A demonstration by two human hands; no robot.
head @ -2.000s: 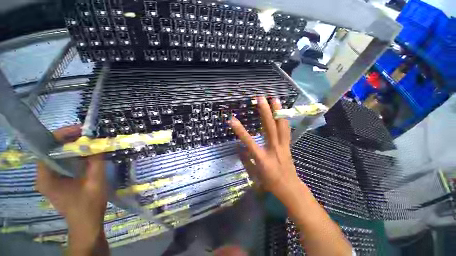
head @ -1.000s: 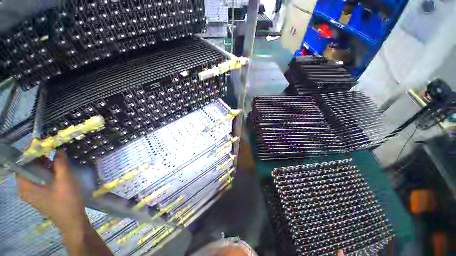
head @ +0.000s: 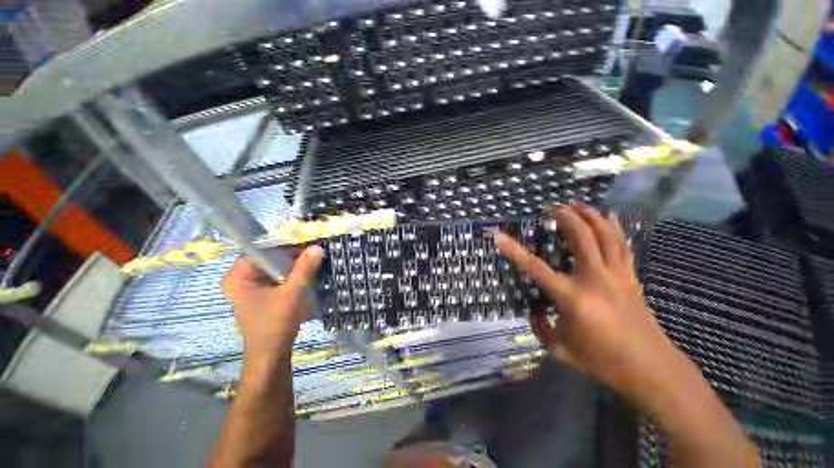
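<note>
A black PCB panel (head: pixel 421 274) with rows of silver marks is held upright at the front of the rack trolley (head: pixel 201 196). My left hand (head: pixel 270 292) is at its left end, thumb against the panel, beside the grey post. My right hand (head: pixel 594 292) grips its right part, fingers spread over the face. Whether it is one panel or several cannot be told. Behind it, a tier is filled with black panels (head: pixel 457 128) seen edge-on. Yellowish padding (head: pixel 338 224) wraps the bar ends above the held panel.
More black panels (head: pixel 457 46) fill the upper tier. Pale panels (head: pixel 192 283) lie in lower tiers. Panel stacks (head: pixel 732 311) stand at the right on a green surface. An orange frame (head: pixel 59 201) is at the far left. A person (head: pixel 654 69) is in the back right.
My right hand has come back from the stacks at the right with a black panel and holds it at the rack front. My left hand now touches its left end. The view has turned left.
</note>
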